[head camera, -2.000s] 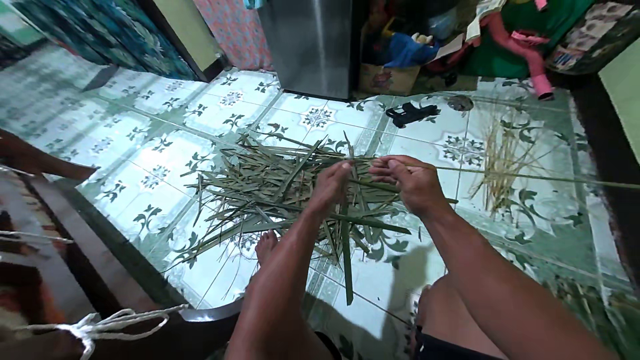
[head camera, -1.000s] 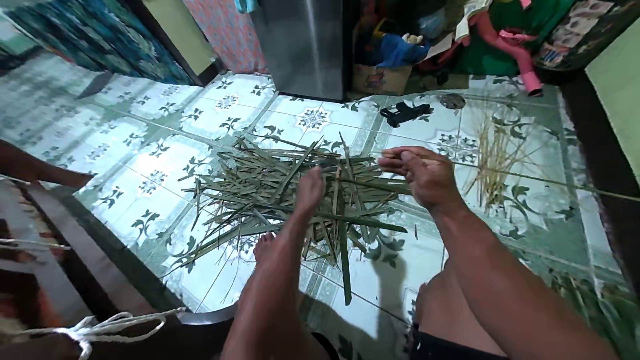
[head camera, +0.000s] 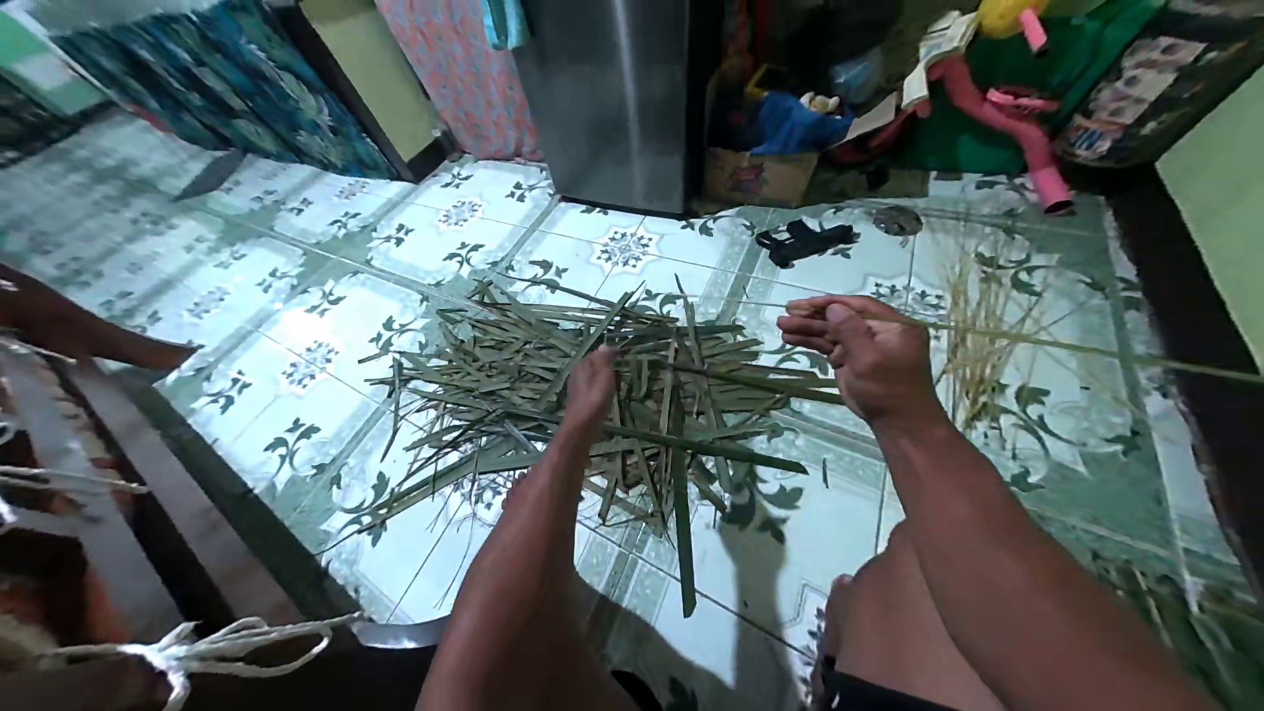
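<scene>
My right hand (head camera: 864, 346) is closed on a long thin green leaf strip (head camera: 1066, 346), which runs out from it to the right edge of the view. My left hand (head camera: 591, 380) hovers over a loose pile of cut green leaf strips (head camera: 513, 365) on the tiled floor; its fingers are mostly hidden behind the thumb and wrist, so whether it holds anything is unclear. A small heap of thin pale yellow fibers (head camera: 973, 346) lies on the floor beyond the right hand.
A black object (head camera: 805, 242) lies on the tiles beside a round drain cover (head camera: 897, 220). A refrigerator (head camera: 617, 109) and a cardboard box (head camera: 758, 178) stand behind. White cord (head camera: 178, 652) is tied around a wooden frame at lower left. More leaf strips (head camera: 1165, 612) lie at lower right.
Two seconds ago my hands were close together above the pile; now they are apart, the right one farther to the right with the strip in it.
</scene>
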